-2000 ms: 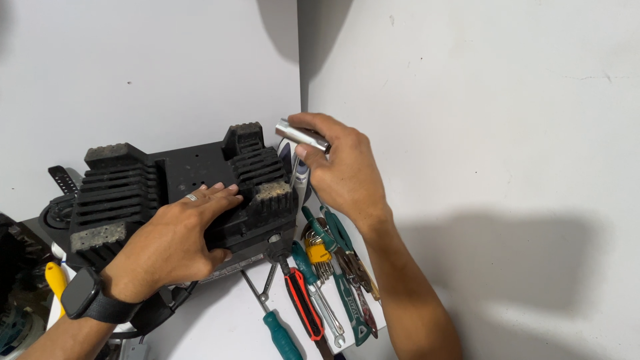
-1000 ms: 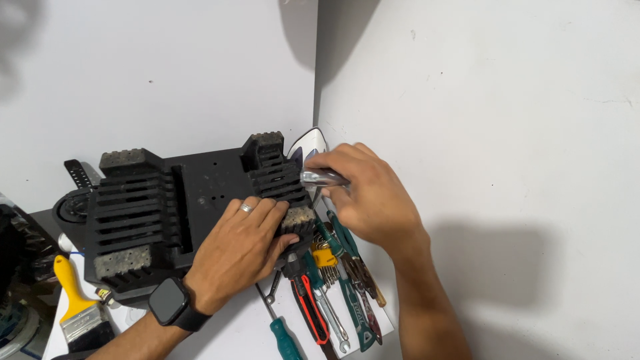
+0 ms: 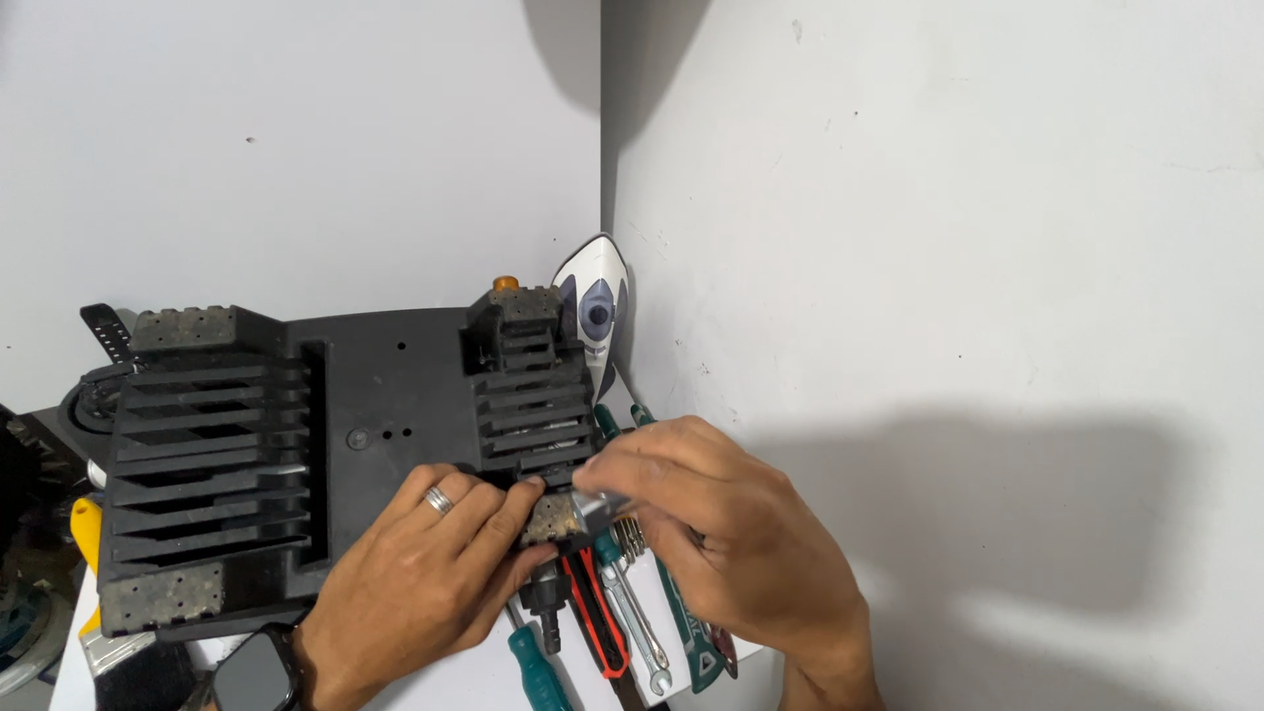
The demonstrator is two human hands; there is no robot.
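Note:
A black plastic appliance housing (image 3: 395, 395) with slotted vents lies with its underside facing up. My left hand (image 3: 434, 573), wearing a ring and a smartwatch, presses on its lower right part, fingers near a worn corner foot (image 3: 553, 518). In my right hand (image 3: 726, 523) is a small silver metal tool (image 3: 595, 512), pinched by the fingers; its end meets or lies close to that same foot. My fingers hide much of the tool, so its exact kind is unclear. A black nozzle-like fitting (image 3: 548, 607) sticks out below the housing, under my left fingertips.
A white clothes iron (image 3: 597, 286) stands behind the housing at the wall corner. Teal-handled screwdriver (image 3: 538, 671), red-and-black tool (image 3: 597, 617), combination wrench (image 3: 637, 627) and green tool (image 3: 691, 632) lie at the front right. A yellow-handled paintbrush (image 3: 87, 533) is at the left.
My right hand with the silver tool has moved down from the housing's upper right side to its lower right foot. My left hand has shifted toward that foot. The view has shifted closer.

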